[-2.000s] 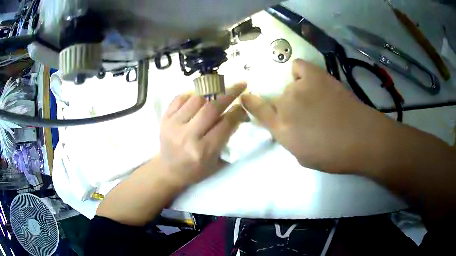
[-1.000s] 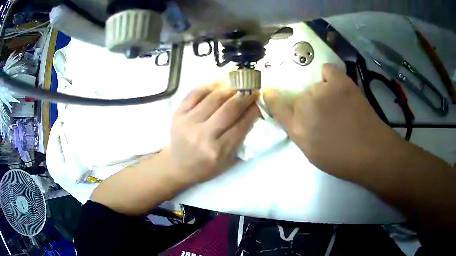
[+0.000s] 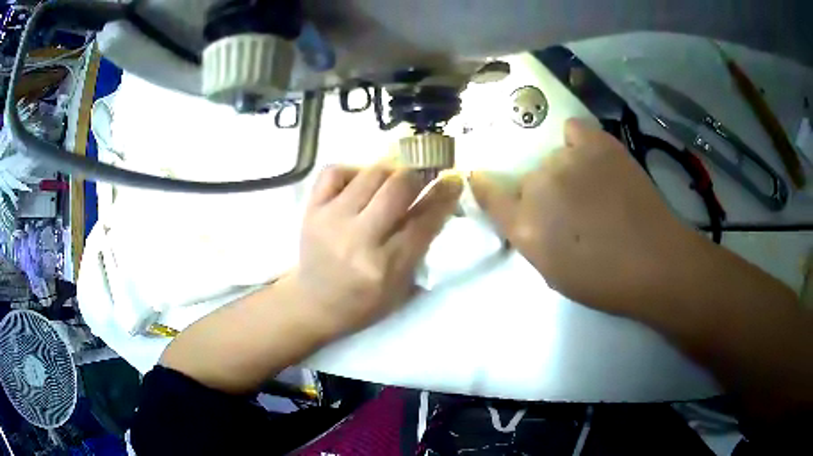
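White fabric (image 3: 205, 223) lies over the left of the table, and a small part shows between my hands (image 3: 463, 249). My left hand (image 3: 361, 240) is palm down with its fingertips on the fabric beneath the tension knob of the sewing machine head (image 3: 426, 151). My right hand (image 3: 579, 214) faces it, thumb and index finger pinching the fabric's edge. The fingertips of both hands nearly meet. The needle and presser foot are hidden behind the head and knobs.
Black-handled shears (image 3: 677, 156), silver snips (image 3: 722, 138) and a wooden-handled awl (image 3: 767, 116) lie at the right. A round metal disc (image 3: 528, 107) is beyond my right hand. A bent metal bar (image 3: 178, 185) hangs at the left. A fan (image 3: 37, 368) stands lower left.
The view has shifted, so the machine head and tools sit differently in the picture. Both hands stay together at the fabric edge, with small changes in the fingers.
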